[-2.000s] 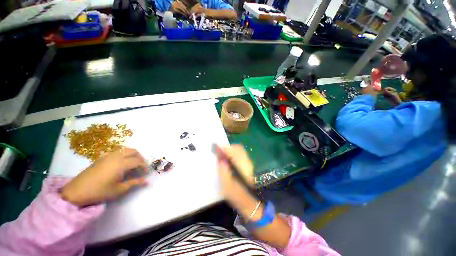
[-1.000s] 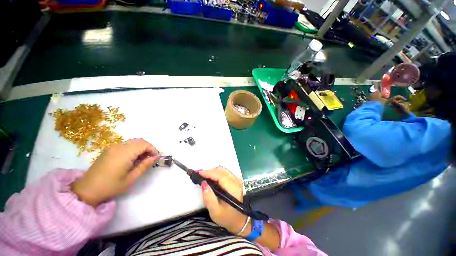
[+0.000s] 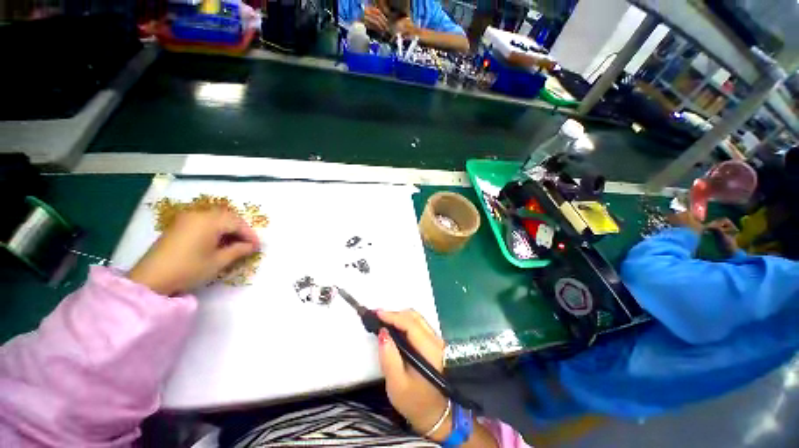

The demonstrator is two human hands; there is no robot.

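Note:
My right hand (image 3: 410, 363) holds the black soldering iron (image 3: 405, 348) like a pen. Its thin tip points up and left, close beside the small dark components (image 3: 315, 291) on the white work board (image 3: 263, 359). My left hand (image 3: 203, 248) is over the right part of the pile of gold contact pieces (image 3: 188, 206) and covers some of them. Its fingers are bent with the tips near each other; whether they pinch a piece is too small to tell. More small dark components (image 3: 358, 264) lie further up the board.
Right of the board stand a round tan pot (image 3: 448, 222), a green tray (image 3: 499, 206) with tools, a clear bottle (image 3: 557, 144) and a black box with a round grille (image 3: 574, 297). A wire spool (image 3: 37, 234) is far left. People in blue sit right and across.
My left hand has moved from the dark components, up and left to the gold pile. My right hand still holds the iron, its tip near the dark components. The view has shifted.

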